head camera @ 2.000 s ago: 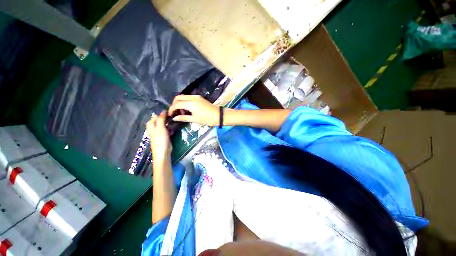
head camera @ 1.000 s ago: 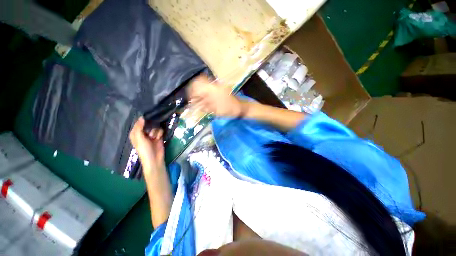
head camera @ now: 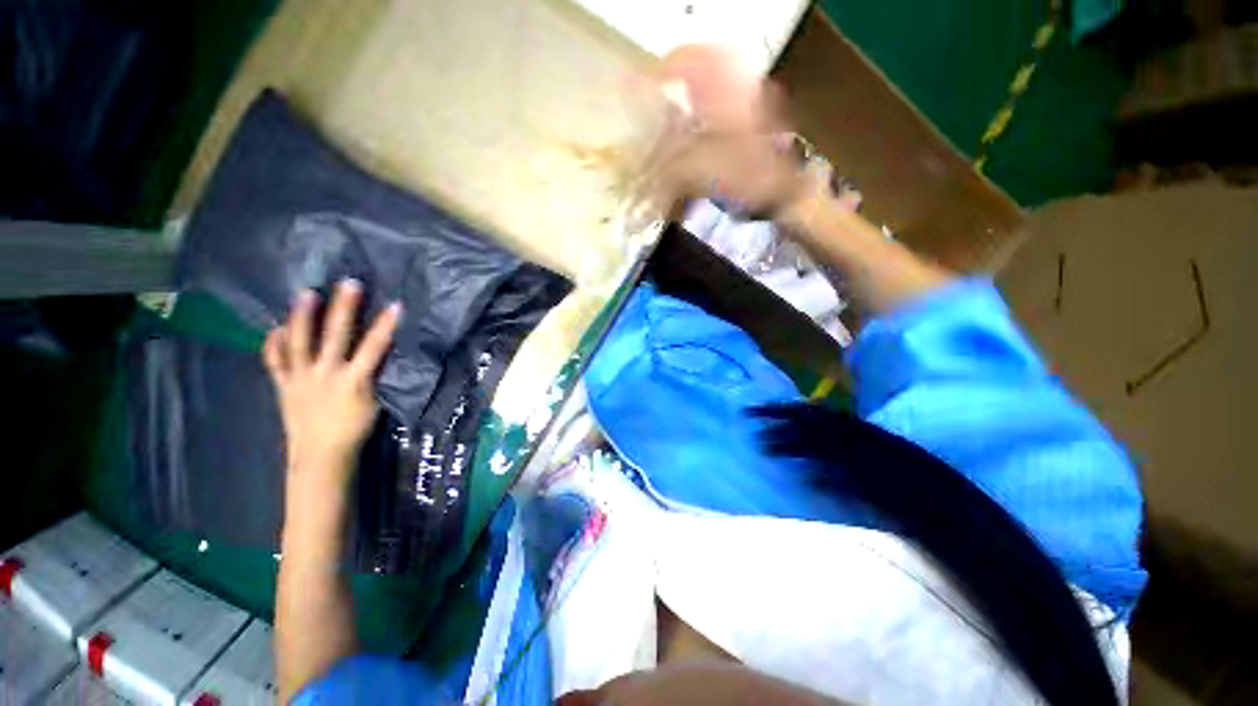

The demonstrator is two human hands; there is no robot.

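A dark grey-black mailer (head camera: 455,304) lies flat but creased on the bench, its edge with white printing nearest me. My left hand (head camera: 331,372) rests on it with fingers spread. More black mailers (head camera: 207,441) lie to the left, partly behind my left forearm. My right hand (head camera: 731,138) is blurred, off the mailer, over the edge of the tan board beside the open carton. A small pale spot shows at its fingers; whether it holds anything cannot be told.
White boxes with red bands (head camera: 159,634) stand at lower left. The tan board (head camera: 469,111) lies beyond the mailer. An open brown carton (head camera: 911,152) with pale packets (head camera: 773,255) stands at right. A grey metal post (head camera: 83,262) is at far left. Brown cardboard (head camera: 1145,304) lies far right.
The upper mailer's printed edge has been laid out flat. My left hand has moved left onto the mailer and spread its fingers. My right hand has left it and moved up and right.
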